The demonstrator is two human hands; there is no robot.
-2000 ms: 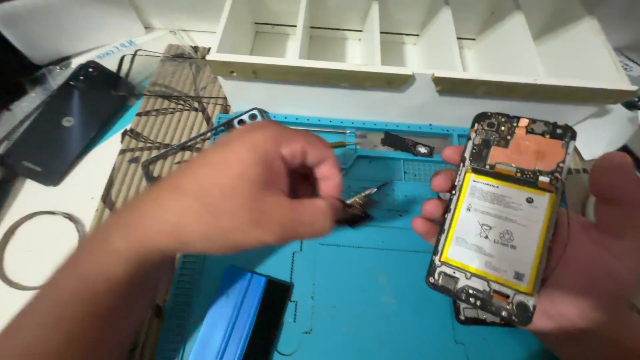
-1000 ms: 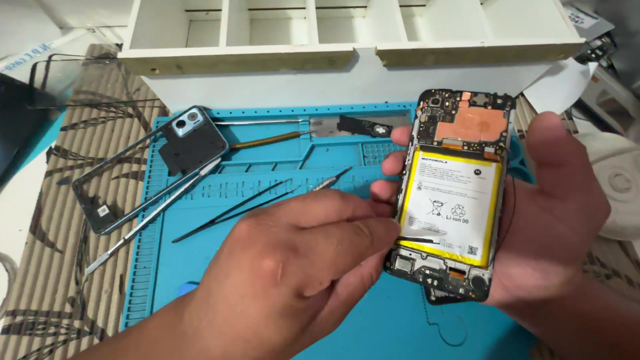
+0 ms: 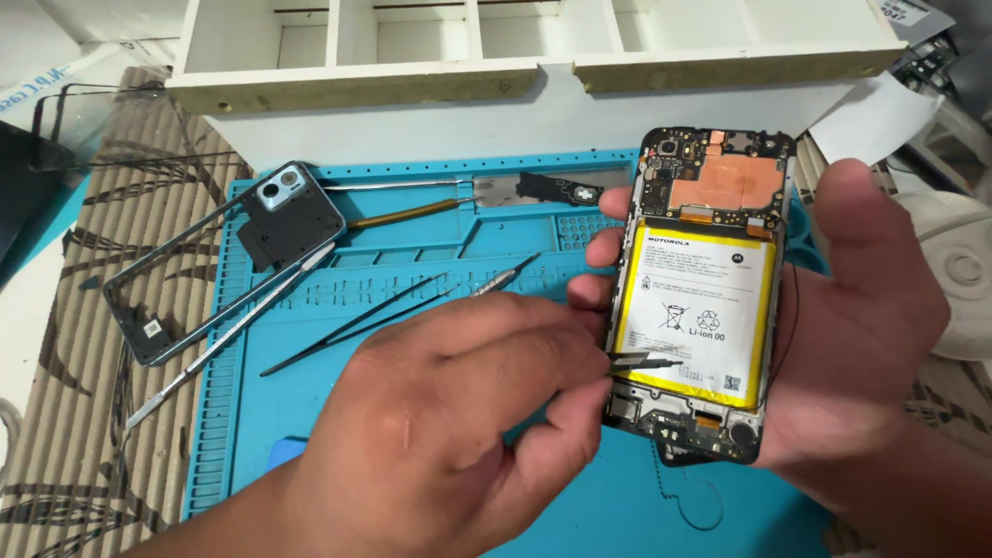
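An opened smartphone [image 3: 701,310], its Motorola battery and copper-covered board facing up, rests in my right hand [image 3: 852,333], with fingertips along its left edge and the thumb held off at the right. My left hand [image 3: 465,387] pinches a small dark strip [image 3: 647,362] over the battery's lower left part; whether it touches the battery I cannot tell. Black tweezers [image 3: 349,329] and a precision tool with a metal grip [image 3: 496,283] lie on the blue silicone repair mat [image 3: 287,434] behind my left hand. Below the phone another dark part [image 3: 682,456] sticks out.
A phone's mid-frame with camera window [image 3: 298,209] lies at the mat's left edge, a metal spudger [image 3: 225,341] against it. A brass-coloured tool [image 3: 407,213] and a black bracket [image 3: 558,188] lie at the back. Behind stands a white compartment box [image 3: 372,85]. A blue object [image 3: 285,451] shows beside my left forearm.
My left hand has moved from over the mat to the phone's lower left edge, where it now holds the dark strip. The view has shifted.
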